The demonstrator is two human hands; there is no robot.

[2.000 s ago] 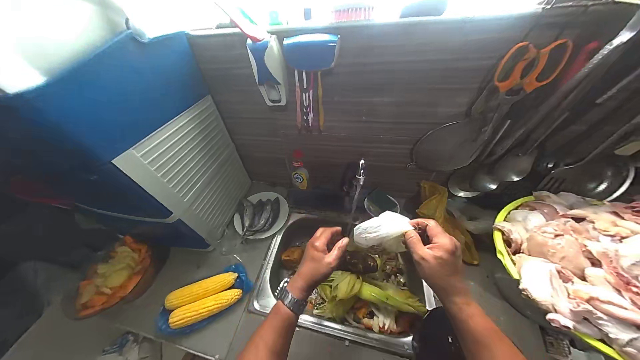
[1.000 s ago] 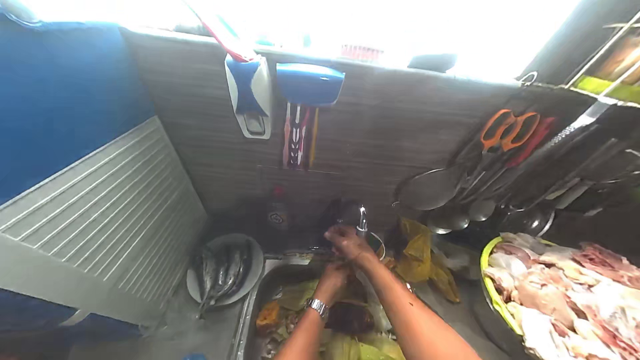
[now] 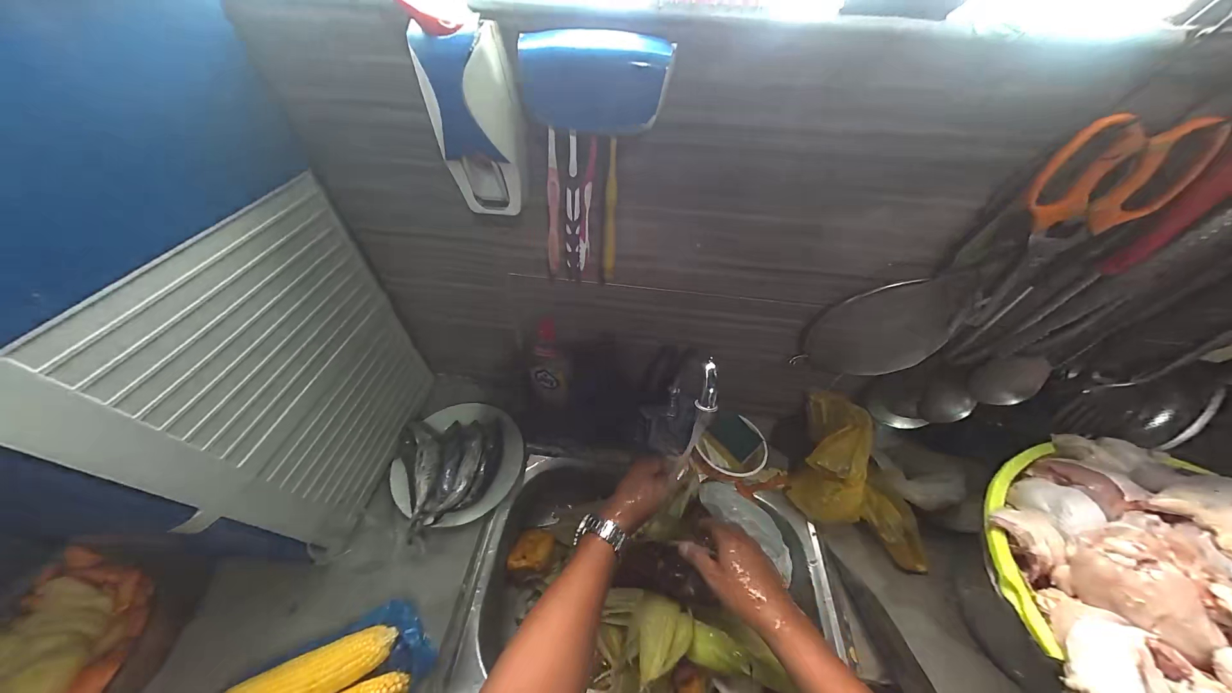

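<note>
Water runs from the faucet (image 3: 707, 390) into the steel sink (image 3: 481, 587). My left hand (image 3: 643, 493), with a metal watch at the wrist, is at the stream; whether it holds something is unclear. Lower right of it, my right hand (image 3: 739, 570) has its fingers apart above dark matter in the sink, with nothing visibly gripped. A whitish plastic bag (image 3: 751, 525) lies against the sink's right side, behind my right hand. Green corn husks (image 3: 664, 640) and an orange-brown piece (image 3: 531, 551) lie in the basin.
Whole fish (image 3: 462, 467) lie on a plate at left. Corn cobs (image 3: 322, 662) rest on blue plastic. A yellow plastic bag (image 3: 842, 462) and a green-rimmed basin (image 3: 1001, 539) of raw chicken stand right. Scissors (image 3: 1088, 202) and ladles hang on the wall.
The whitish bag, between both hands two seconds ago, now lies at the sink's right side. My hands, close together at the faucet one second ago, are now apart, the right one lower.
</note>
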